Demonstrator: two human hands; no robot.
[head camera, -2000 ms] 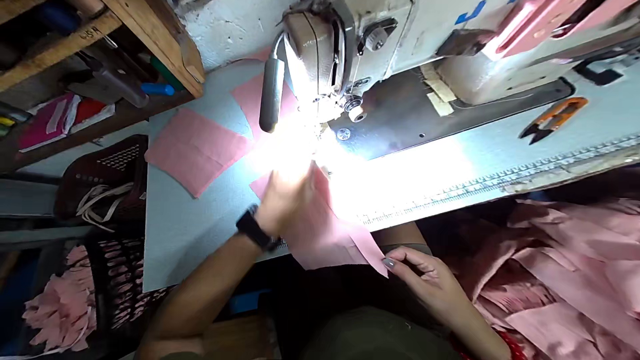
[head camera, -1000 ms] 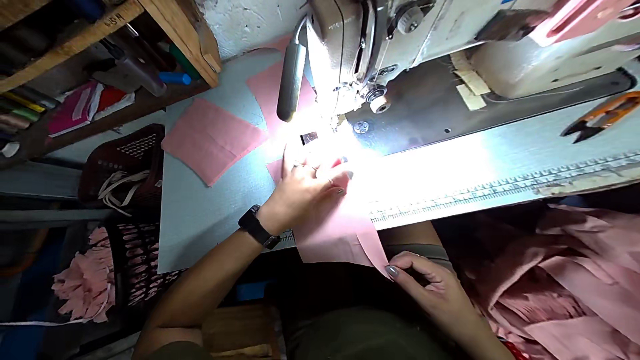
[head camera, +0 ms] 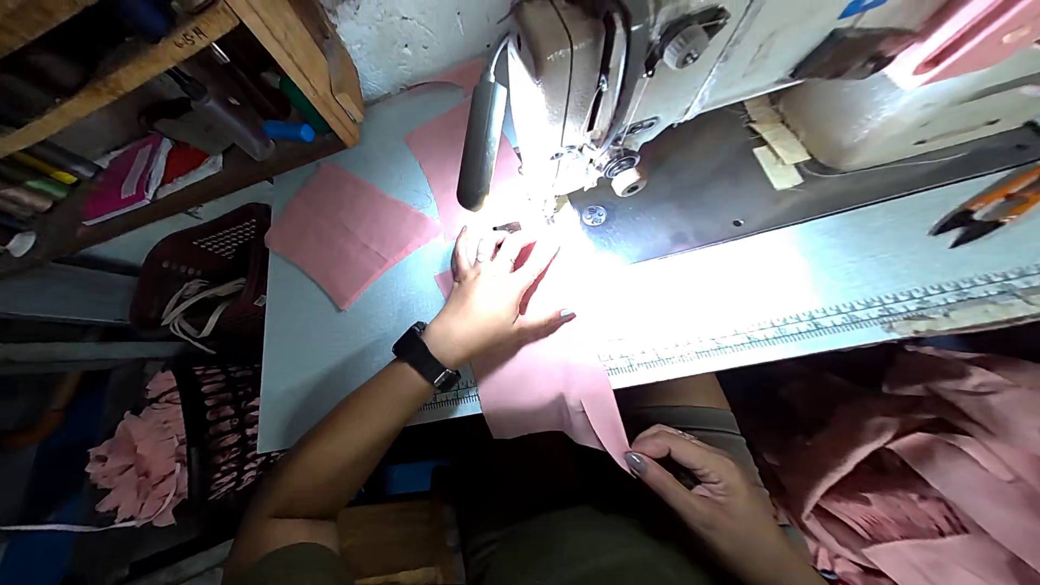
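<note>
A pink fabric piece point(head camera: 540, 386) lies partly under the needle area of a sewing machine point(head camera: 569, 89) and hangs over the table's front edge. My left hand point(head camera: 496, 296), with a black watch at the wrist, rests on it just before the presser foot, fingers spread and pressing it down. The foot and needle are mostly lost in the lamp's glare. My right hand point(head camera: 691, 479) pinches the fabric's lower right corner between thumb and finger, below the table edge. Another pink piece point(head camera: 349, 231) lies flat to the left, and one more point(head camera: 447, 154) lies behind the lamp.
Orange-handled thread snips point(head camera: 987, 207) lie at the right. A measuring tape point(head camera: 756, 327) runs along the front edge. A wooden shelf point(head camera: 122, 77) with tools and a dark plastic basket point(head camera: 207, 268) stand at the left. Pink fabric point(head camera: 934, 471) is heaped lower right; a lamp point(head camera: 483, 142) hangs beside the needle.
My left hand's fingers have spread out over the fabric; two seconds ago they were closer together at the needle area. My right hand keeps its pinch on the corner. The view has shifted somewhat.
</note>
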